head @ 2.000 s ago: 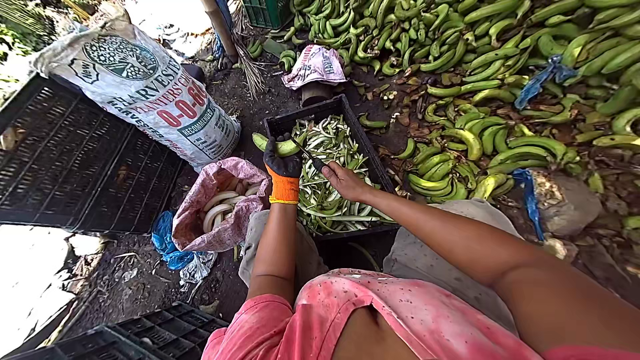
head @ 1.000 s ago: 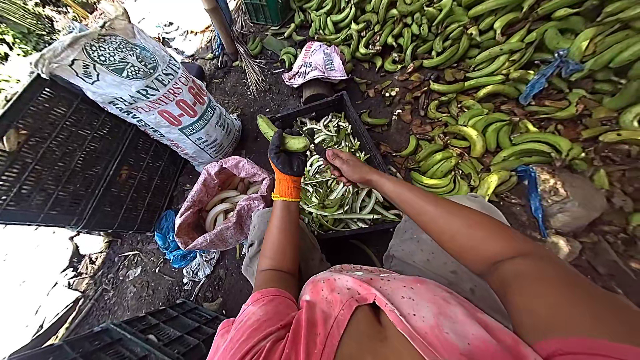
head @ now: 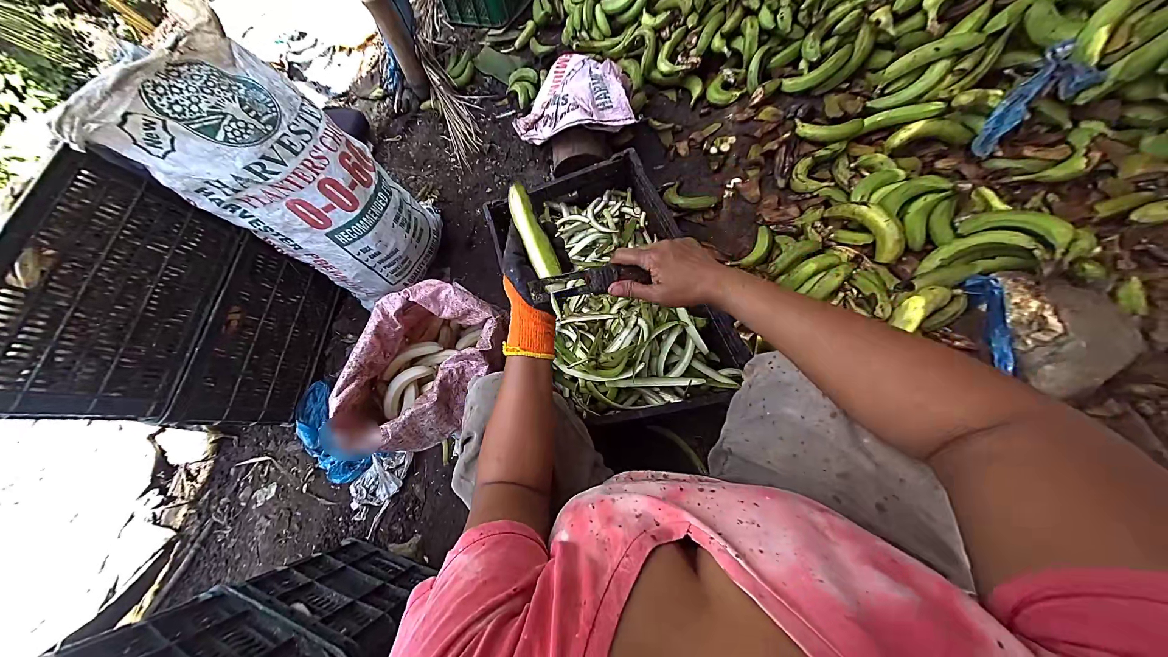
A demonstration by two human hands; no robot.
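Observation:
In my left hand (head: 527,283), gloved in black and orange, a green plantain (head: 533,230) stands nearly upright, a pale peeled strip showing along it. My bare right hand (head: 673,272) grips the dark handle of a peeling tool (head: 584,282), whose far end lies across the lower part of the plantain by the glove. Below both hands is a black plastic crate (head: 650,193) holding a heap of green and whitish peel strips (head: 630,351). To the left of the glove, a pink woven sack (head: 360,365) stands open with pale peeled plantains (head: 411,370) inside.
Unpeeled green plantains (head: 912,214) cover the ground at right and far right. A full white fertilizer sack (head: 274,155) leans at upper left beside black crates (head: 100,301). More black crates (head: 237,611) are at lower left. A rock (head: 1077,338) and a cloth-topped stump (head: 577,149) sit nearby.
The plantain in my left hand has turned from slanting leftward to nearly upright. My right hand has brought the tool across onto it, after being a little apart from it one second ago.

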